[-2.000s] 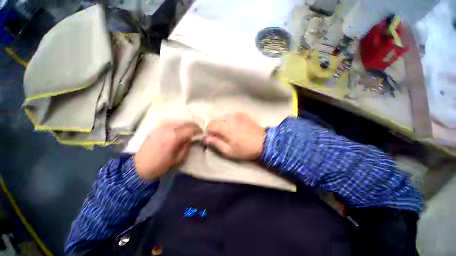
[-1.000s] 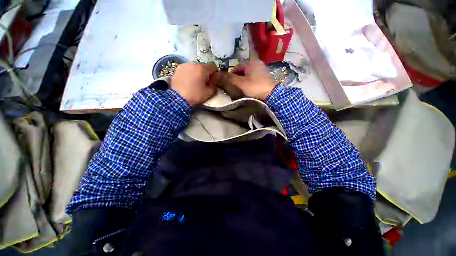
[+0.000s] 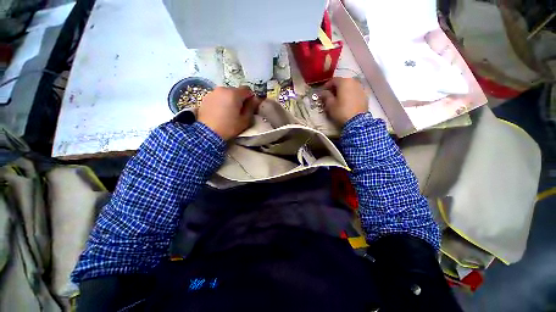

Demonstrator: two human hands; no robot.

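Note:
A beige fabric bag [image 3: 274, 155] hangs at the bench edge under the press, its mouth open towards me. My left hand [image 3: 227, 111] is closed on the bag's upper edge, just left of the press's die area. My right hand [image 3: 346, 102] is off the bag, at the small loose metal parts [image 3: 316, 100] right of the dies. Its fingertips are bent together; whether they pinch a part is too small to tell. The press head [image 3: 244, 21] stands above. The dies are partly hidden by the fabric.
A round dark bowl [image 3: 186, 95] of small metal parts sits left of my left hand. A red box [image 3: 317, 60] with a yellow strip stands behind the dies. A carton tray [image 3: 390, 100] with white lining lies right. More beige bags [image 3: 488, 177] are at the right and lower left.
The bag came from my lap to the press between the first two frames. Since then my right hand has left the bag and moved right to the loose metal parts. My left hand still holds the fabric.

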